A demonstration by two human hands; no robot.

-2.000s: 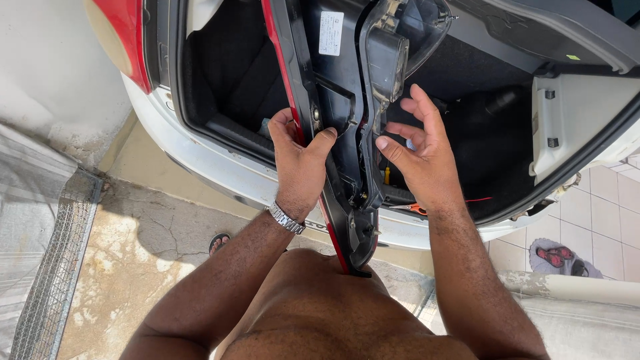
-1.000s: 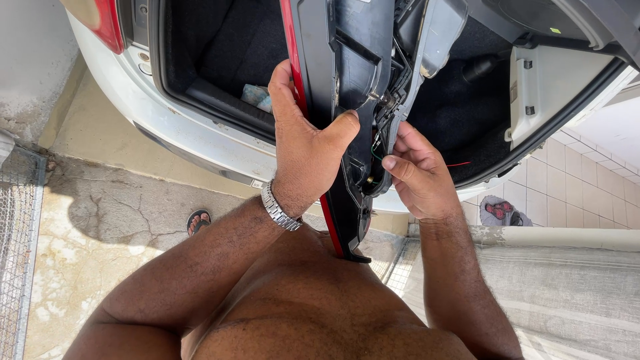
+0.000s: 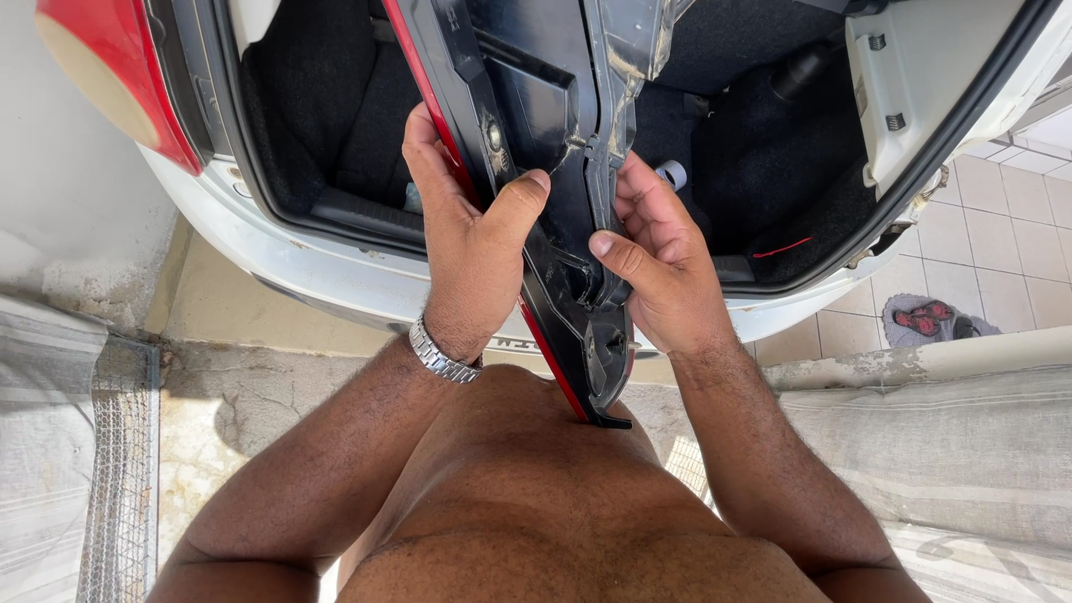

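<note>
A long black plastic car light assembly [image 3: 536, 109] with a red lens edge slants across the middle, its pointed lower end against my belly. My left hand [image 3: 477, 226] grips its left side, fingers behind the red edge and thumb on the dark back. On the right side, my right hand [image 3: 662, 251] holds the housing, thumb on its edge and fingers curled partly behind it. A dusty, translucent-looking section [image 3: 628, 67] lies along the assembly's upper right. The top of the assembly runs out of view.
Behind the part is a white car's open trunk [image 3: 770, 167] with dark carpet. A white ring-shaped thing [image 3: 672, 174] and a red strip [image 3: 783, 248] lie inside. The bumper [image 3: 335, 280] crosses below; a red tail light [image 3: 126, 67] is at upper left. Sandals [image 3: 923, 318] rest on a mat at right.
My right hand, apart from the housing two seconds ago, has closed on its right side. My left hand keeps its grip on the red-edged side.
</note>
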